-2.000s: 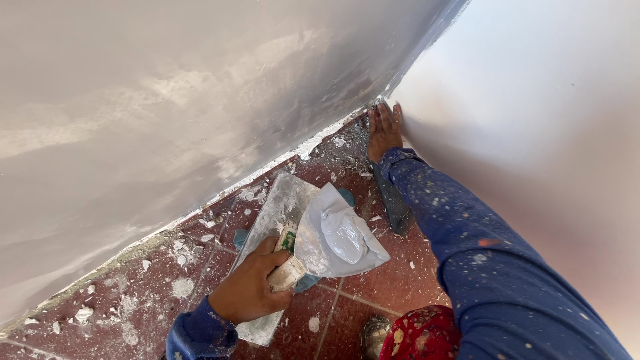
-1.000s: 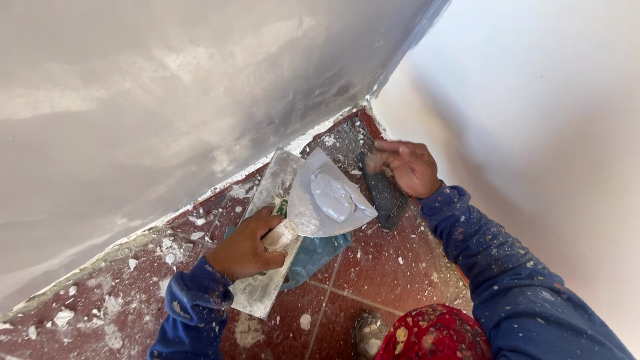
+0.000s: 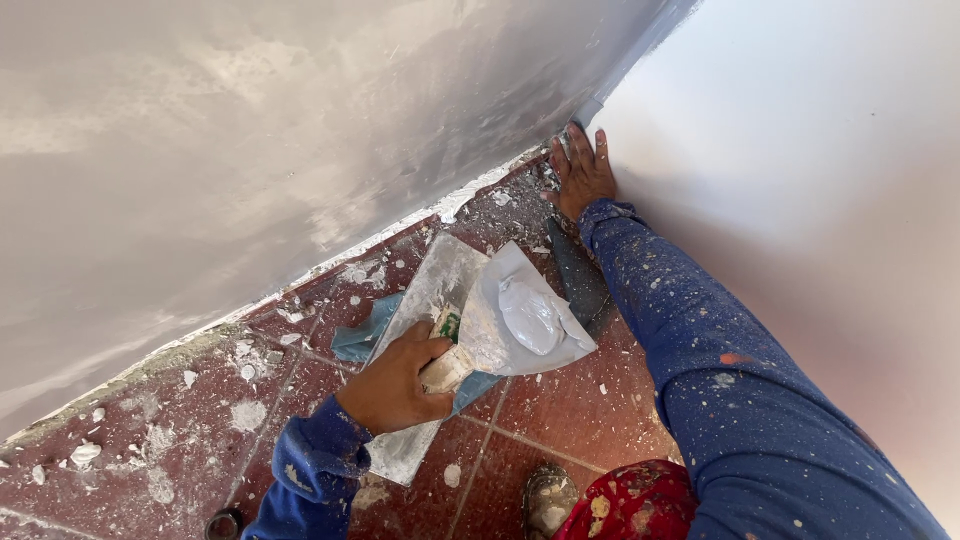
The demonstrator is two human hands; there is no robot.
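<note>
My left hand [image 3: 401, 379] grips the worn handle of a wide putty knife [image 3: 517, 319], whose blade carries a mound of wet pale putty [image 3: 532, 315]. Partly under that blade lies a flat rectangular metal trowel blade [image 3: 412, 450], near or in the same grip; its handle is not plain. My right hand [image 3: 581, 172] reaches into the low corner where two walls meet, fingers extended at the wall base. Whether its fingertips hold anything is hidden. A strip of white putty [image 3: 457, 199] runs along the bottom of the left wall [image 3: 225, 150].
Red floor tiles [image 3: 585, 412] bear putty crumbs and dust. A blue plastic piece [image 3: 364, 334] shows around the trowel, and a dark grey sheet [image 3: 577, 277] lies below my right wrist. The pale right wall [image 3: 810, 150] borders my right arm. A shoe [image 3: 551, 499] is at the bottom.
Between one second ago and now, my right hand has moved from above the dark sheet back to the wall corner. My left hand still holds the putty knife.
</note>
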